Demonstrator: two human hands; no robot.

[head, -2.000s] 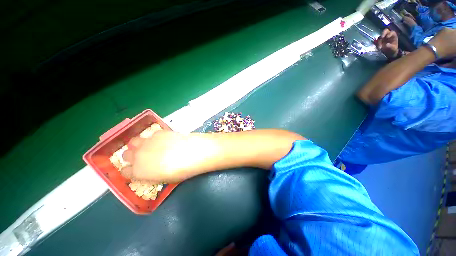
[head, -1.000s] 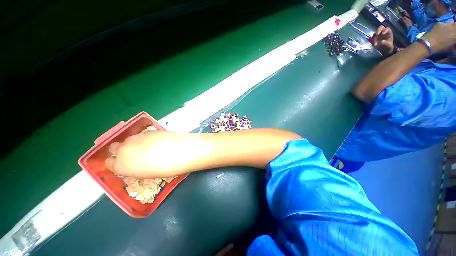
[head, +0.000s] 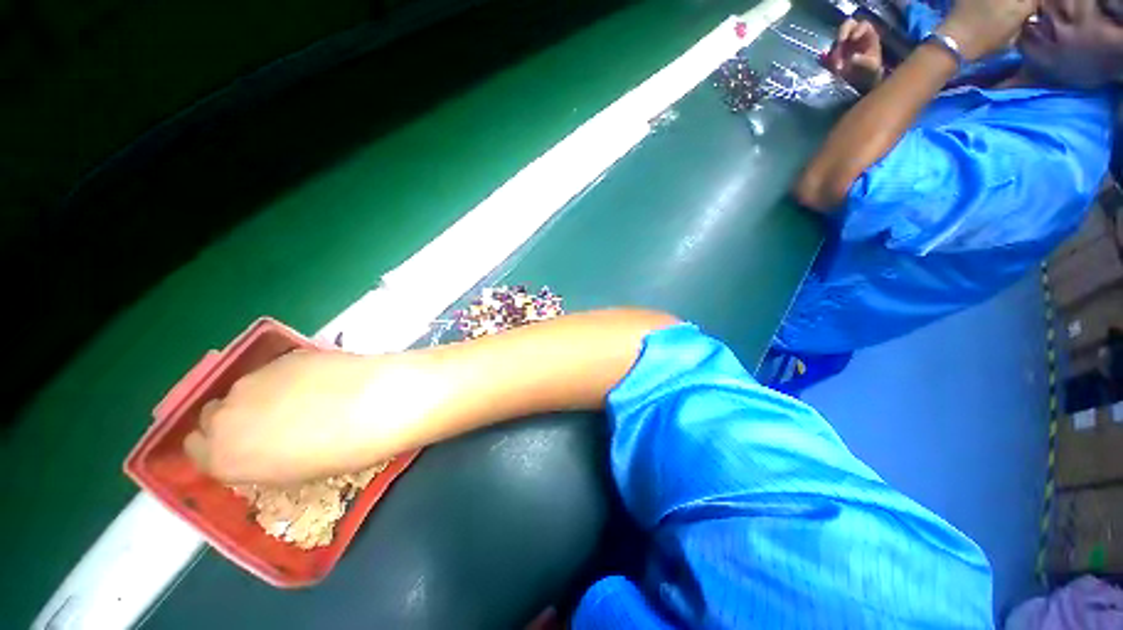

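Observation:
My right hand (head: 296, 416) reaches from the lower right into a red-orange parts bin (head: 277, 569). Its fingers are curled near the bin's left wall, and the palm side is hidden, so I cannot tell if it holds anything. Small tan pieces (head: 302, 507) lie in the bin below and beside the hand. A sliver of skin at the bottom edge is my left hand (head: 542, 619), mostly cut off beside a blue cuff. A loose pile of small dark, purple and gold parts (head: 505, 310) lies on the green mat behind my forearm.
A white strip (head: 493, 222) runs diagonally between the dark green mat (head: 665, 234) and the green conveyor belt (head: 370, 172). The bin straddles the strip. At the upper right a person in a blue smock (head: 948, 209) sits close, beside a dark parts pile (head: 740, 84) and clear plastic.
The view has shifted, so the bin and piles appear further left. My right hand stays in the bin, its fingers now nearer the left wall. The neighbour shows more fully.

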